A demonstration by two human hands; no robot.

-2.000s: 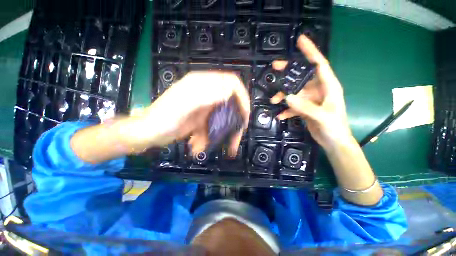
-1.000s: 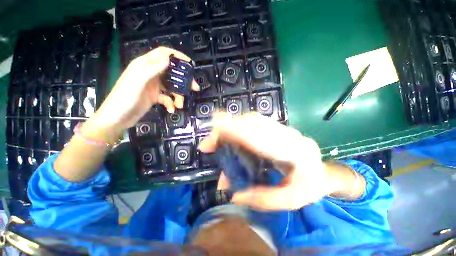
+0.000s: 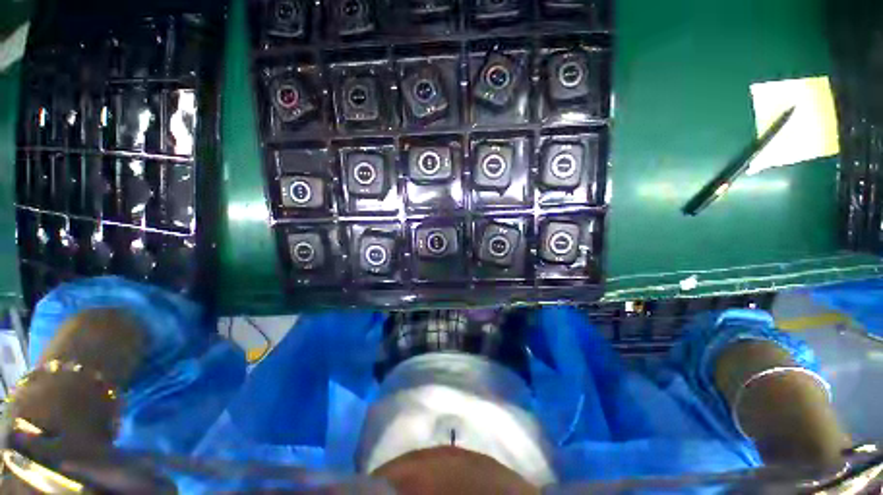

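A loaded black blister tray lies in front of me on the green mat. Smartwatch units, such as this one in the second row from the near edge, lie in its pockets with their ringed backs up. Some sit slightly askew. Every pocket that shows in the nearest rows holds a unit. Neither of my hands is in the picture. Only my forearms and blue sleeves show at the lower left and lower right, cut off by the lower edge.
Another black tray with shiny pockets lies at the left. A pale yellow paper lies on the green mat at the right, with a dark pen partly on it. More black trays show at the right edge.
Both hands have drawn back from over the tray, down out of the picture. The lit unit and the dark unit they held are gone from view. The tray's near pockets are uncovered.
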